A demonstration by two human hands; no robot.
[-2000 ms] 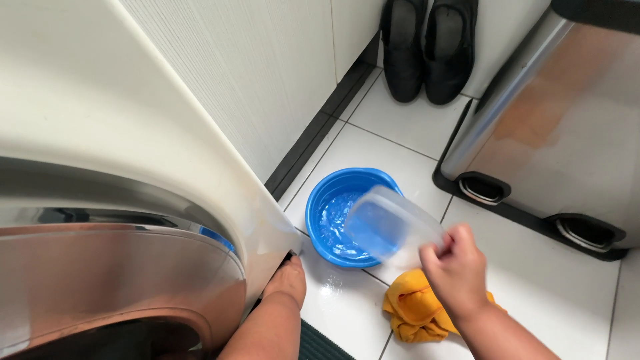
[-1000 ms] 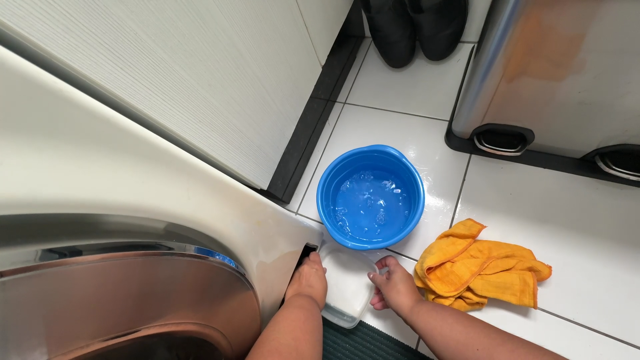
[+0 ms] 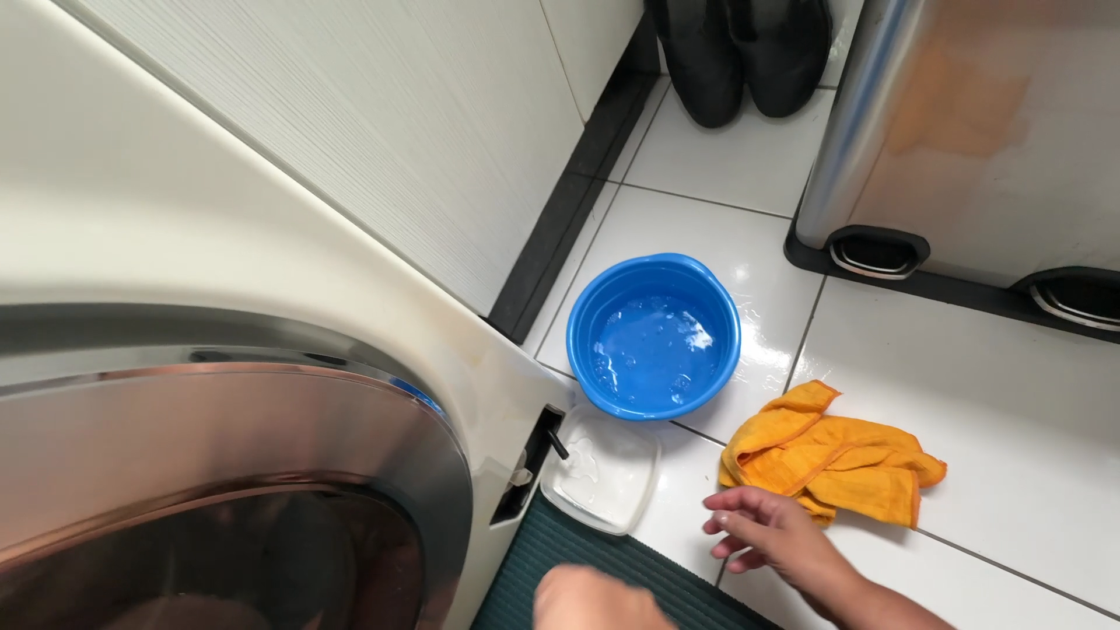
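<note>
A washing machine (image 3: 490, 385) has a small opening at its lower corner, from which a short black drain hose (image 3: 557, 444) sticks out. Below the hose lies a shallow translucent plastic container (image 3: 612, 477) with a little liquid in it, partly on the mat. Touching or close behind it is a blue plastic basin (image 3: 654, 337) holding water with bubbles. My right hand (image 3: 770, 534) is empty, fingers apart, just in front of a crumpled orange cloth (image 3: 831, 455). My left hand (image 3: 595, 599) is blurred at the bottom edge, near the mat; its fingers are hidden.
A green ribbed mat (image 3: 665, 573) lies along the machine's front. White cabinet doors (image 3: 394, 114) with a dark plinth (image 3: 569, 219) stand behind. Black shoes (image 3: 744, 61) rest at the top. A metal pedal bin (image 3: 980, 157) stands at the right on the tiled floor (image 3: 980, 367).
The container was held tilted over the basin, then set down by the opening with both hands near it. Both hands have since moved away from it, and the black hose now shows.
</note>
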